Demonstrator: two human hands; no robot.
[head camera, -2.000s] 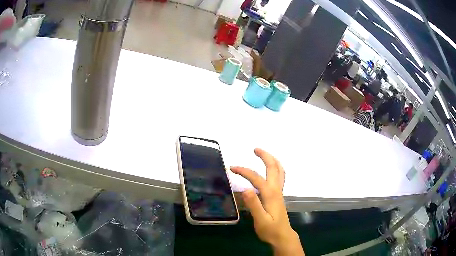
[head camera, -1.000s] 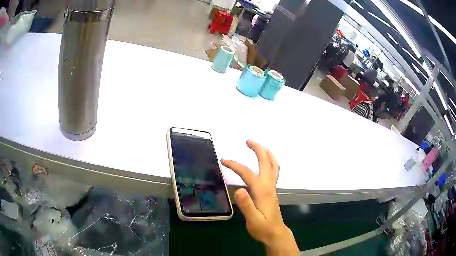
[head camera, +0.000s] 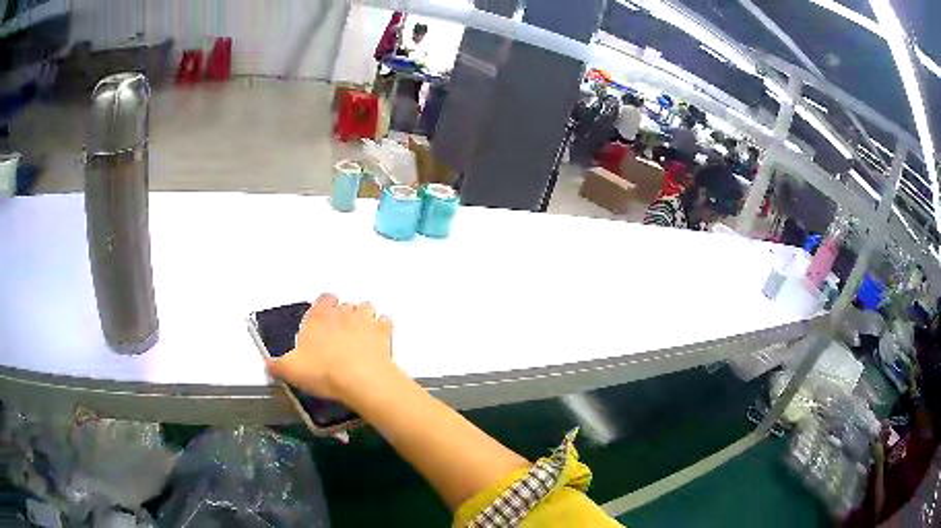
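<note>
A smartphone (head camera: 280, 326) with a dark screen and pale case lies at the white shelf's front edge, its lower end over the edge. My right hand (head camera: 338, 349) is across its middle, thumb at the left side and fingers curled on the far side, hiding much of the screen. A yellow cuff with checked trim shows on that arm. My left hand is not in view.
A steel flask (head camera: 122, 222) stands on the white shelf (head camera: 537, 278) at left. Turquoise rolls (head camera: 398, 211) stand at its back edge. Clear bags (head camera: 242, 480) lie below the shelf. A person (head camera: 712, 196) is beyond it.
My right hand has moved from beside the smartphone onto it, and its fingers have closed. The view has turned and levelled, showing more of the hall and the whole flask.
</note>
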